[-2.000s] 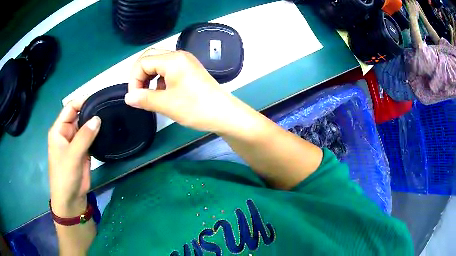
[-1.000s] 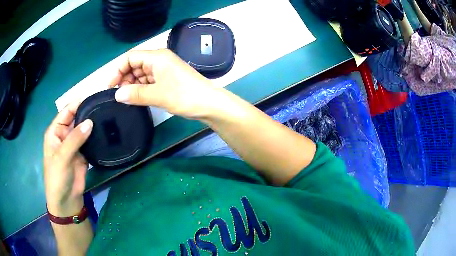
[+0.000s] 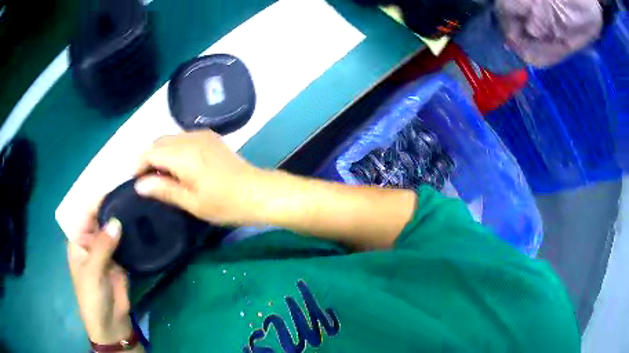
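A black rounded-square end cover [image 3: 150, 234] is in my left hand [image 3: 100, 279], thumb on its face, at the bench's near edge. My right hand [image 3: 196, 176] is over the cover's top edge with thumb and fingers together; whether a strip is between them cannot be seen. A second end cover [image 3: 231, 83] with a pale rectangle at its centre lies flat on the white sheet [image 3: 303, 48]. The picture is blurred.
A stack of black covers [image 3: 114, 62] stands at the upper left. Dark covers [image 3: 15, 207] lie at the left edge. A blue-lined bin [image 3: 496, 172] holding dark scraps is below the bench edge. A person's patterned sleeve or clothing [image 3: 548, 24] shows at the upper right.
The view has turned and shifted, so the sheet and second cover appear further left. My hands and the held cover appear lower in the picture. The grip on the cover looks the same.
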